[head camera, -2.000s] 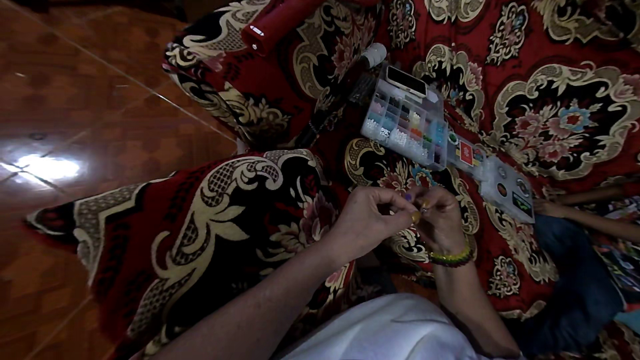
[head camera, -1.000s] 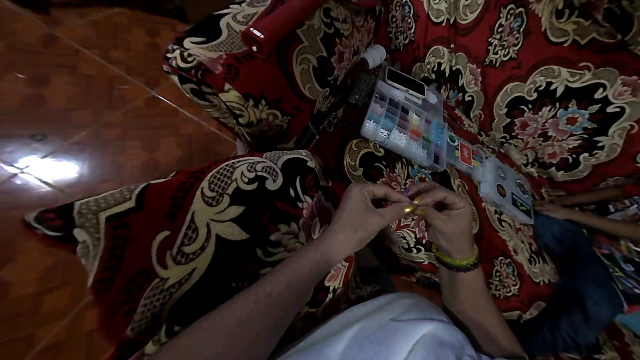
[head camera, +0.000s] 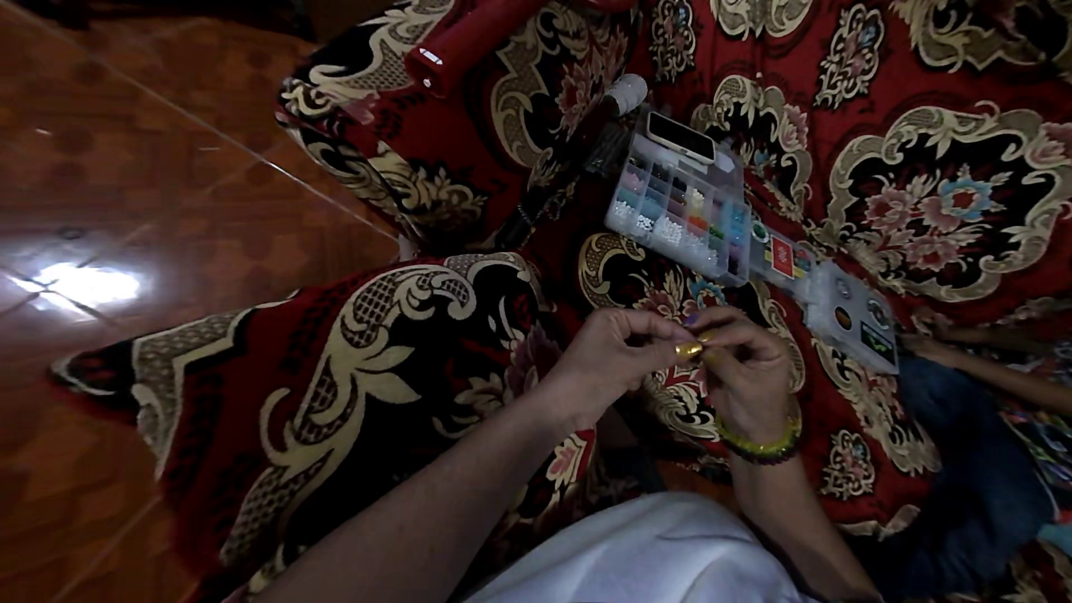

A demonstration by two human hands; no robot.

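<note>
My left hand [head camera: 615, 360] and my right hand [head camera: 749, 368] meet at the fingertips above the patterned sofa cover. Thumb and index finger are pinched together on each hand. Gold nail polish shows on the thumbs; whatever is pinched between the fingertips is too small to make out. A yellow-green and dark beaded bracelet [head camera: 760, 452] circles my right wrist. Beyond the hands lies an open plastic bead organizer [head camera: 674, 213], its compartments filled with white, pink, teal, orange and green beads. A phone [head camera: 681, 136] rests on its upper part.
A closed clear plastic case [head camera: 852, 318] lies right of the organizer, with a small red card [head camera: 781, 255] between them. Another person's arm [head camera: 980, 364] and jeans are at the right edge. A red cushion [head camera: 335, 368] is at left, beside the tiled floor [head camera: 142, 193].
Both hands stay joined at the fingertips; the right hand's fingers have shifted their pinch slightly. The organizer, phone and case have not moved.
</note>
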